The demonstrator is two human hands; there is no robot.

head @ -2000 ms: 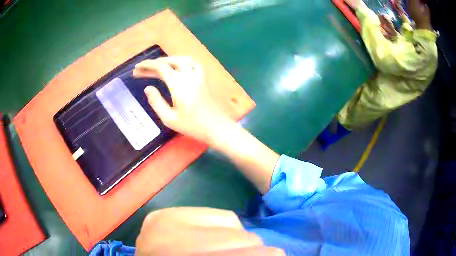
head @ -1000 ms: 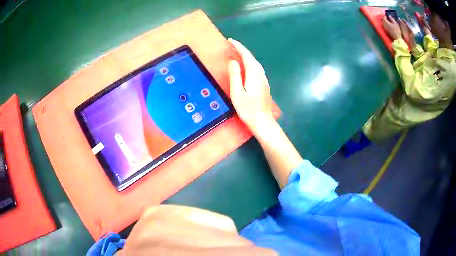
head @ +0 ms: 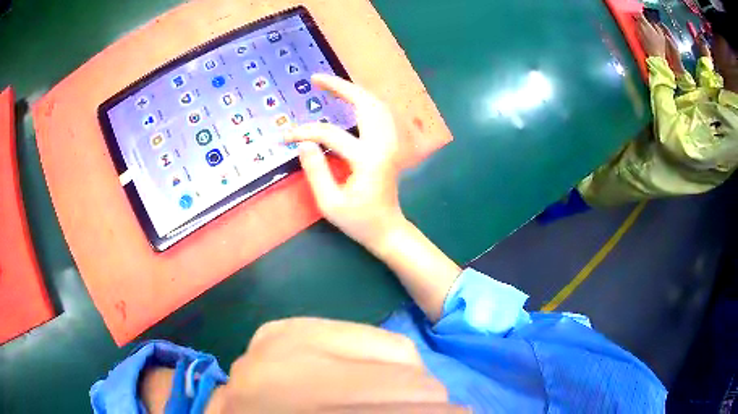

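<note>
The tablet (head: 214, 137) lies in an orange foam tray (head: 77, 259), its lit screen showing rows of small round app icons on a pale background. A small white tab sits at its left short edge. My right hand (head: 356, 154) is over the right part of the screen, fingers apart and holding nothing; whether a fingertip touches the glass is not clear. My left hand (head: 340, 368) is large, blurred and cut off at the bottom edge, near the camera; its fingers cannot be made out. A blue band shows at the left wrist.
Another orange-red foam tray (head: 16, 234) is cut off at the left edge. The trays lie on a shiny green surface (head: 485, 162). At the upper right, a person in a yellow smock (head: 688, 145) works at a red tray (head: 627, 24). A yellow line crosses the grey floor.
The screen has gone from a dark view with a pale strip, through a purple-blue home screen, to many app icons. My right hand moved off to the tablet's right edge, then back over the screen.
</note>
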